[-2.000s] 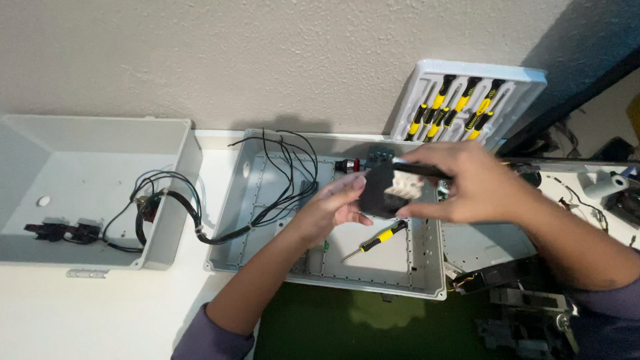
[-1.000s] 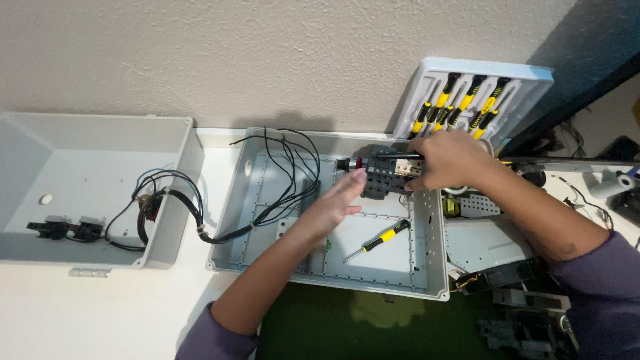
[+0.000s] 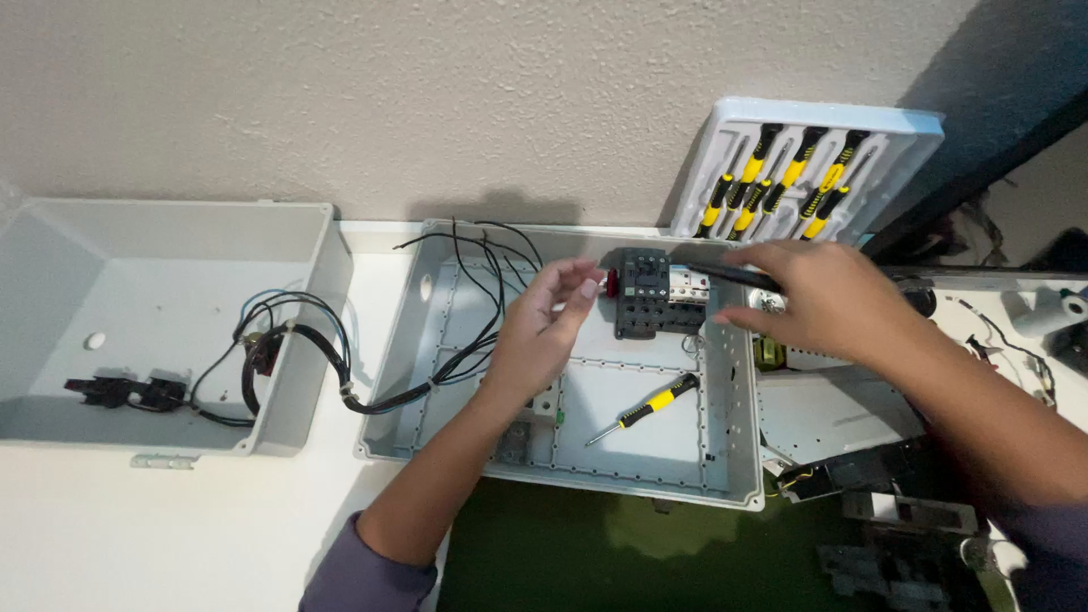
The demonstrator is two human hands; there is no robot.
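A black contactor point(image 3: 646, 280) with a white-faced overload relay point(image 3: 688, 286) on its right side rests at the back of a grey plastic enclosure point(image 3: 561, 476). My left hand point(image 3: 544, 323) is beside it, thumb and fingertips close together near a red part point(image 3: 609, 283); whether they grip anything is unclear. My right hand point(image 3: 807, 289), right of the relay, holds a dark slender tool point(image 3: 735, 276) that points left. A yellow-and-black screwdriver point(image 3: 654, 404) lies on the enclosure floor. Black wires point(image 3: 489, 323) loop in the enclosure's left part.
A second grey enclosure point(image 3: 297, 408) stands at left, joined by a wire bundle point(image 3: 331, 357). A white tray of screwdrivers point(image 3: 901, 132) leans on the wall. Metal and electrical parts point(image 3: 909, 510) lie at right, beyond the enclosure's raised right wall.
The black contactor and relay, in my hands two seconds ago, now rest in the enclosure. My right hand has drawn away to the right from them.
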